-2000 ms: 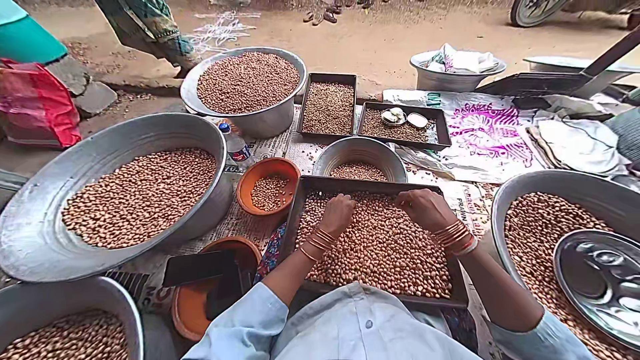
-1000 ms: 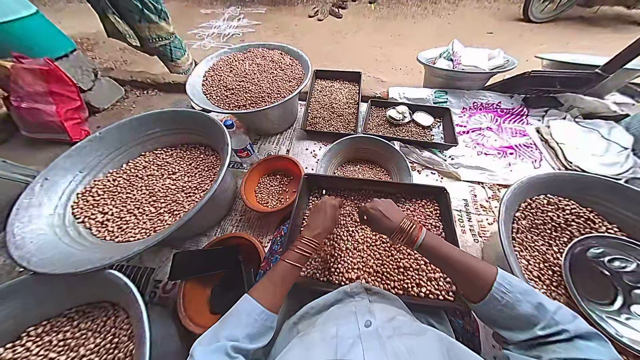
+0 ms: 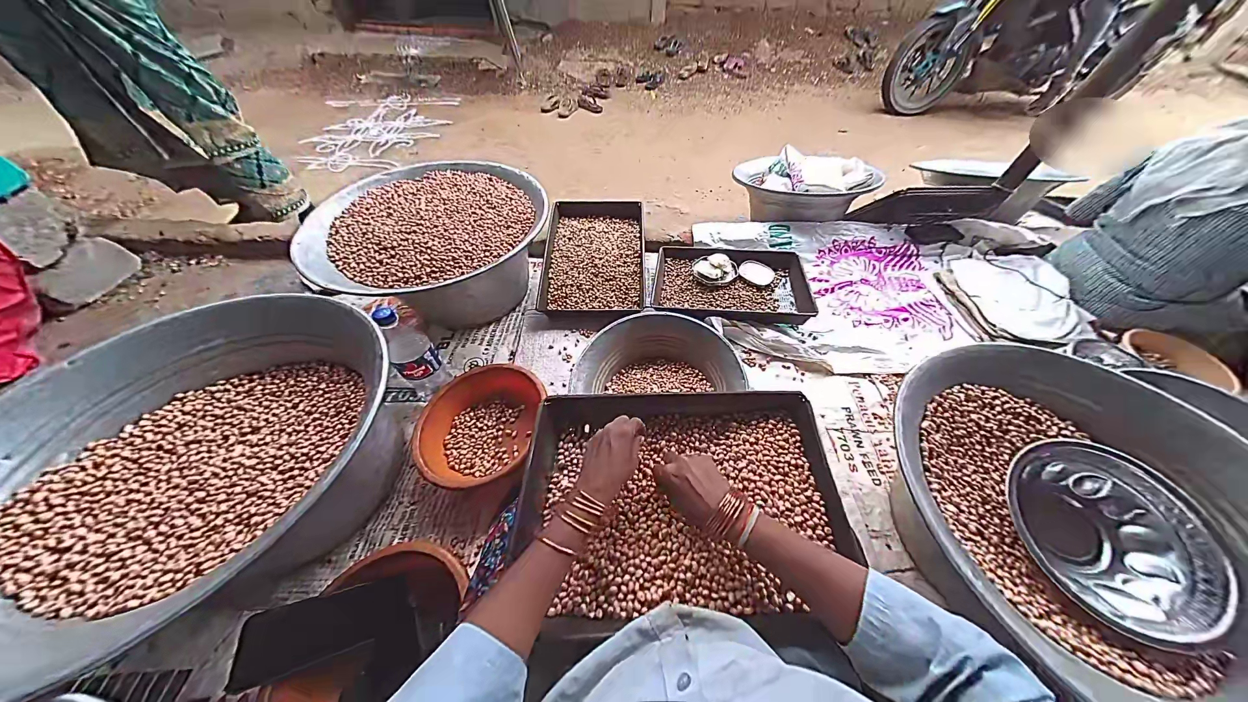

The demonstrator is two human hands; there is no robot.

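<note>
A black rectangular tray (image 3: 819, 458) filled with brown-and-cream nuts or seeds (image 3: 682, 565) lies before my body. My left hand (image 3: 612, 456), with bangles at the wrist, is over the tray's upper left part, fingers curled down at the nuts. Just right of it, my right hand (image 3: 690, 486), also with bangles, touches the nuts with bent fingers. Whether either hand pinches a nut cannot be seen. An orange bowl (image 3: 425, 444) of nuts stands left of the tray, and a metal basin (image 3: 585, 361) with nuts sits behind it.
Large metal basins (image 3: 380, 390) of nuts stand left, back left (image 3: 507, 283) and right (image 3: 907, 468); the right one holds a metal plate (image 3: 1121, 541). Two smaller black trays (image 3: 639, 263) and a plastic bottle (image 3: 408, 346) are farther back. A person (image 3: 1170, 234) sits at the right.
My hands have shifted a little over the tray and stay close together among the nuts. The view has tilted up, showing more of the motorcycle and the person at the right.
</note>
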